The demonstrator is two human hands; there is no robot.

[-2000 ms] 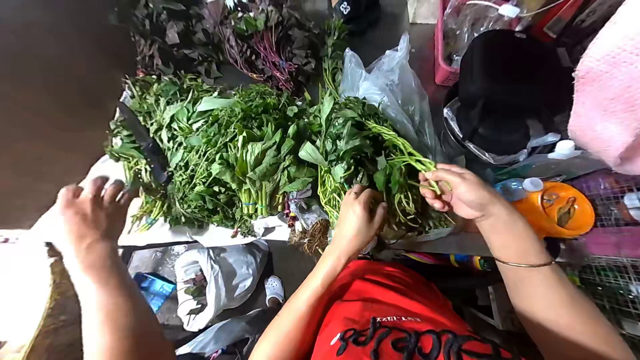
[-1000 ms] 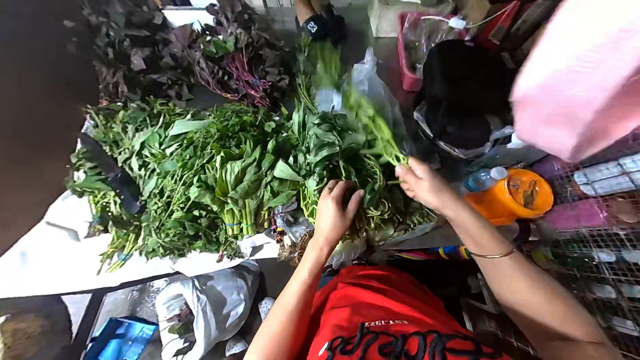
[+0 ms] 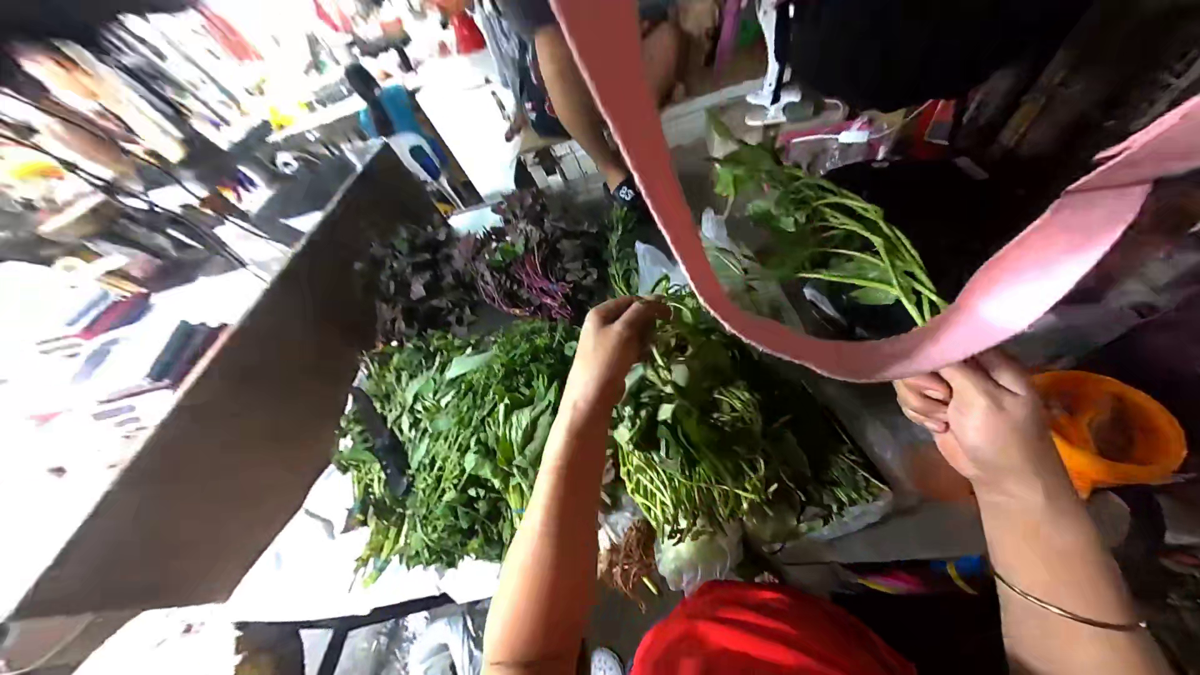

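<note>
My right hand (image 3: pixel 980 412), a thin bangle on its wrist, grips a bunch of leafy green stems (image 3: pixel 872 248) at the stem ends, partly behind a pink strap. My left hand (image 3: pixel 623 342) reaches over the top of a heap of leafy greens (image 3: pixel 694 450); its fingertips are on or just above the leaves, and whether it holds any cannot be told. Left of that arm lie more bundled greens (image 3: pixel 478 441) with a dark-handled or dark-bladed tool (image 3: pixel 380 441) on them. Purple-leaved bunches (image 3: pixel 530 262) lie behind.
The pink strap (image 3: pixel 825 356) hangs across the view before my right hand. An orange container (image 3: pixel 1116 427) stands at the right, a brown board (image 3: pixel 234 403) at the left. Roots (image 3: pixel 630 562) hang at the near edge. A person's leg (image 3: pixel 581 103) is beyond the greens.
My right hand still holds the bunch, now swung out to the right, away from the heap. My left hand has reached forward from the near side of the greens. The view has tilted up.
</note>
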